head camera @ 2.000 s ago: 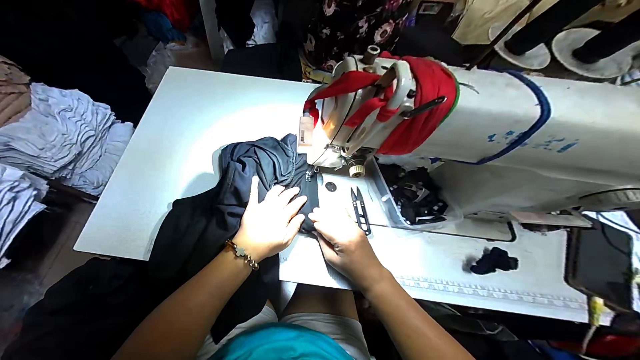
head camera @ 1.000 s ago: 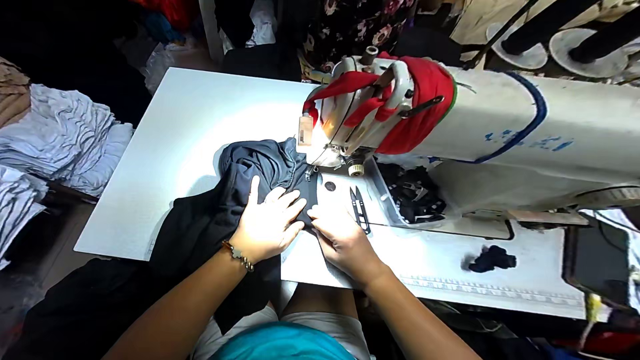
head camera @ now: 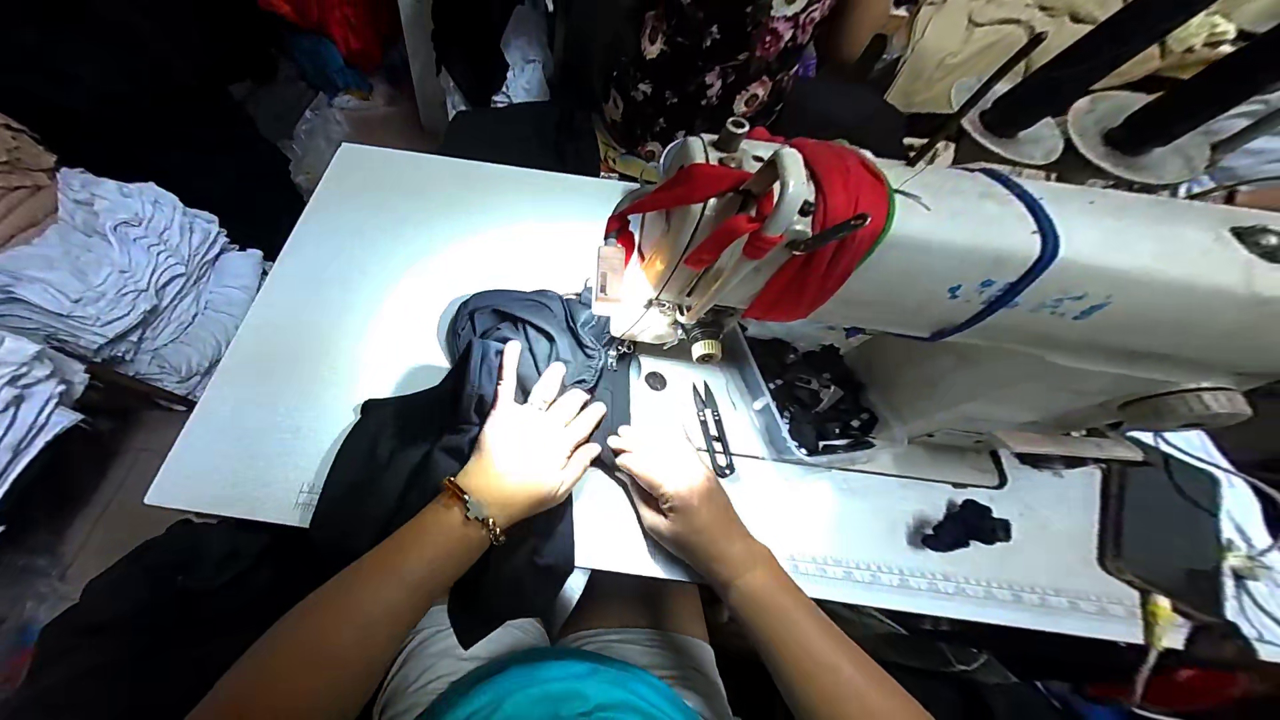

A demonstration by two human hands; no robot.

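Observation:
Dark fabric [head camera: 400, 450] lies bunched on the white sewing table, its upper right edge under the presser foot [head camera: 617, 350] of a white sewing machine [head camera: 960, 260]. My left hand [head camera: 530, 440] rests on the fabric with its fingers spread, palm down, just below the foot. Close beside it, my right hand [head camera: 670, 485] pinches the fabric's right edge between thumb and fingers. Black thread snips [head camera: 713, 430] lie on the table right of the foot, near a small dark disc [head camera: 655, 380]. Red cloth [head camera: 830, 230] is wrapped around the machine head.
A clear plastic tray [head camera: 775, 410] of small black pieces stands under the machine arm. A dark scrap [head camera: 965, 525] lies on the table [head camera: 300, 290] near a printed ruler. White folded cloths [head camera: 130, 280] are stacked at the left. A person in floral clothing [head camera: 710, 60] is behind the machine.

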